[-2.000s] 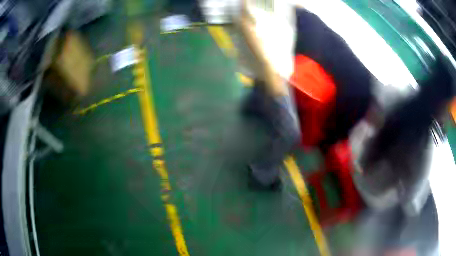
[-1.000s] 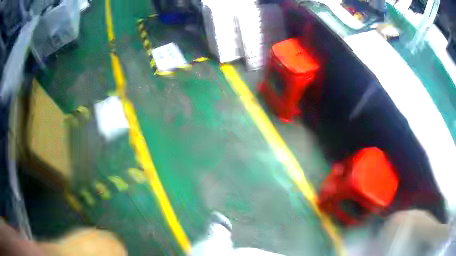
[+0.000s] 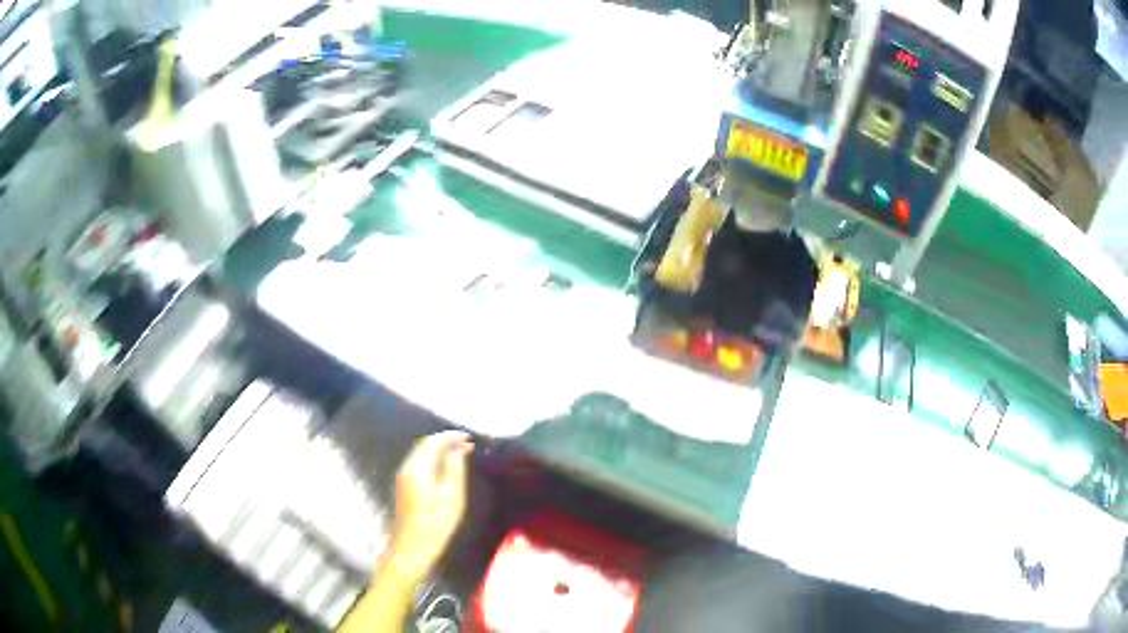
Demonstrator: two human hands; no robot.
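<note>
My left hand [image 3: 433,488] reaches up from the bottom at the dark front edge of the bench, left of the red stool [image 3: 563,587]. Its fingers look curled, but blur hides whether they hold anything. My right hand is out of the picture. Beyond my left hand, a glaring white blister tray [image 3: 396,322] lies on the bench. The press [image 3: 755,266] stands beyond the stool, with a yellow-red warning label on its head, an amber block at its left side and red and yellow spots on its front.
A control box [image 3: 909,124] with a red display stands behind the press. Another white tray [image 3: 569,124] lies at the back. Thin dark-edged phone frames [image 3: 987,414] lie on the green belt at right. Small dark parts [image 3: 1029,569] lie on the white surface. A ridged tray stack [image 3: 285,507] stands beside the bench.
The view has swung from the green floor, yellow lines and red stools to the bench and press. My left hand now shows at the bench edge.
</note>
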